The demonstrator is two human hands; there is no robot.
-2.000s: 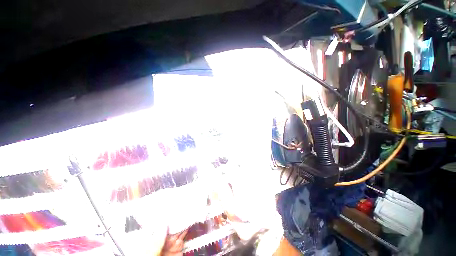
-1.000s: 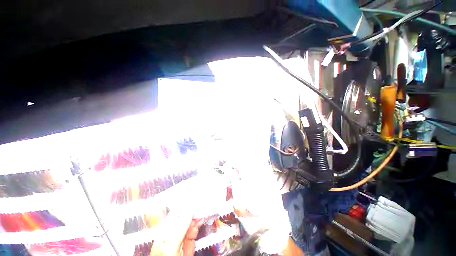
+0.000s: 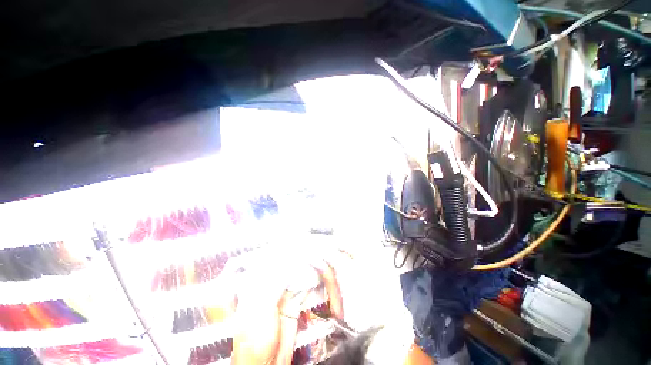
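Note:
The open shade card (image 3: 143,249) fills the lower left and glares white. Rows of coloured thread tufts (image 3: 171,224) show on it, on both sides of a thin metal spine (image 3: 127,289). My left hand (image 3: 268,328) is low at the centre over the card, fingers bent. My right hand (image 3: 330,289) is just right of it, partly lost in glare, with a white bulky covering (image 3: 391,342) near its wrist. A small pale piece (image 3: 303,276), probably a swatch, is between the fingers of both hands and hides some tufts. Its edges are washed out.
Right of the card are a dark device with a black ribbed part (image 3: 453,207), a black cable and a yellow-orange hose (image 3: 532,251). An orange-handled tool (image 3: 557,153) stands farther right. Dark blue cloth (image 3: 457,296) and a white bundle (image 3: 557,308) lie lower right.
Both hands have come higher over the card and closer together, with the pale piece between them. The card has stayed nearly in place; the view has shifted slightly.

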